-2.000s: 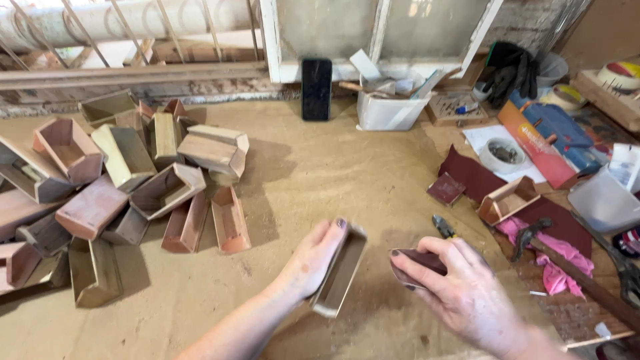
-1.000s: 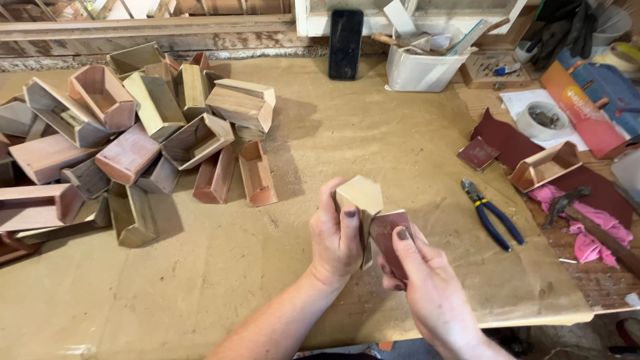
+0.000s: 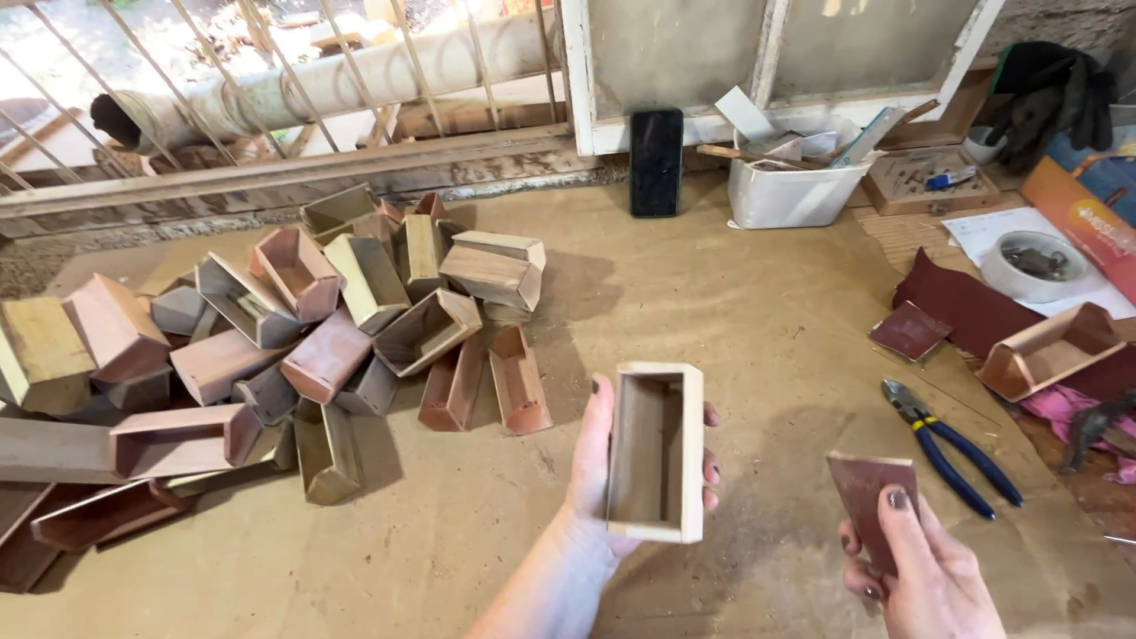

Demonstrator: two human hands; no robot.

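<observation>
My left hand (image 3: pixel 593 479) holds a small pale wooden box (image 3: pixel 655 453) from below and the side, its hollow side facing up toward me. Apart from it, to the right, my right hand (image 3: pixel 923 559) pinches a piece of dark red sandpaper (image 3: pixel 870 501) between thumb and fingers. Pliers with blue handles (image 3: pixel 954 453) lie just above my right hand. Beyond them are a small square of red sandpaper (image 3: pixel 911 331), a larger red sheet (image 3: pixel 954 297) and another wooden box (image 3: pixel 1052 351).
Many small wooden boxes (image 3: pixel 328 355) are heaped on the left of the paper-covered table. At the back stand a phone (image 3: pixel 656 164) and a white plastic tub of tools (image 3: pixel 790 195). A white dish of small metal parts (image 3: pixel 1034 266) and a hammer head (image 3: pixel 1096 426) are at the right.
One second ago the sandpaper was against the box in my hands; now the hands are apart, the right one farther right. The box has turned so that its hollow side shows.
</observation>
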